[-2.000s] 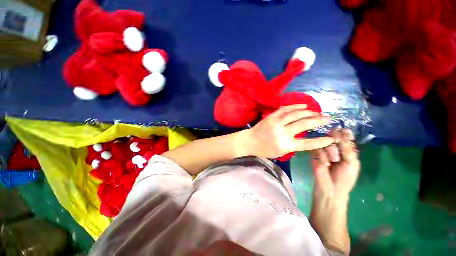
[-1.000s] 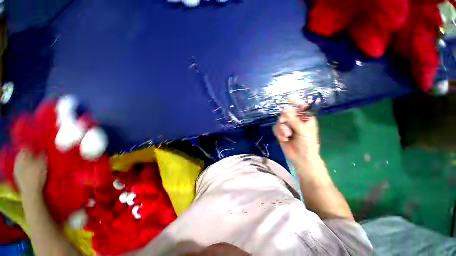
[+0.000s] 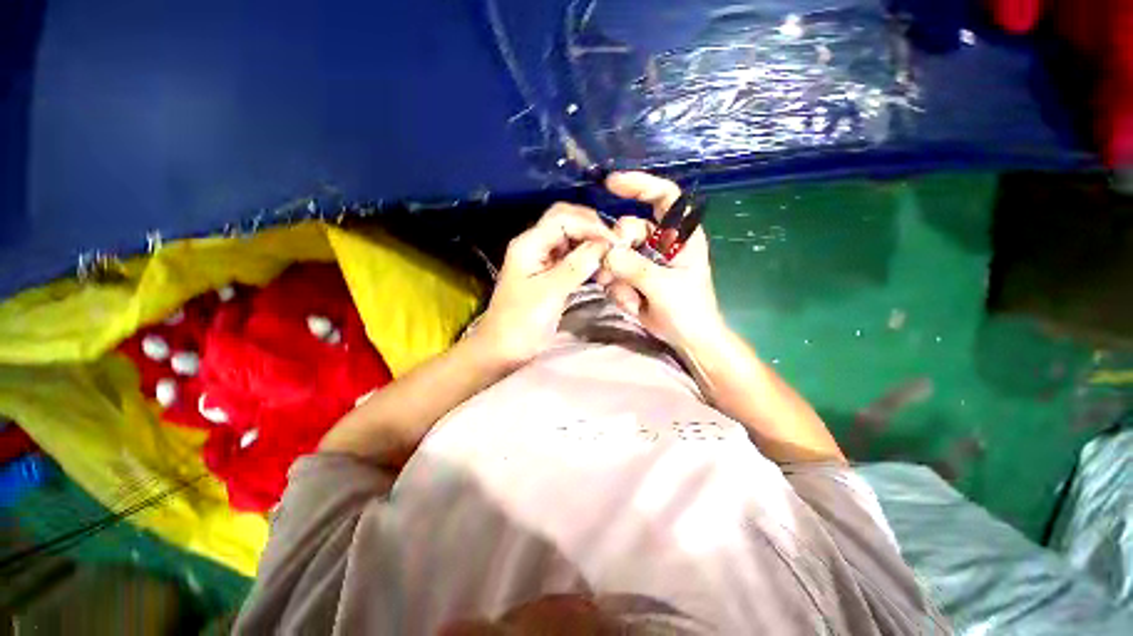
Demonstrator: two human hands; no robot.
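My left hand [image 3: 543,276] and my right hand [image 3: 659,267] meet at the fingertips in front of my chest, just below the table edge. Small dark snips with a red part [image 3: 675,231] stick out from my right hand. The fingers of both hands are pinched together; a needle or thread between them is too small to make out. The open yellow bag [image 3: 410,286] at the left holds red plush pieces [image 3: 280,348] with white pompoms [image 3: 185,363].
The blue table [image 3: 311,112] spans the top, with a shiny tape patch [image 3: 770,93] and thread scraps near its edge. Red plush [image 3: 1112,87] shows at the upper right. A pale plastic sack [image 3: 969,547] lies at the lower right on the green floor [image 3: 857,298].
Both red pieces left the near tabletop; my left hand carried red plush to the yellow bag, then came back empty of it to meet my right hand. The view has shifted down.
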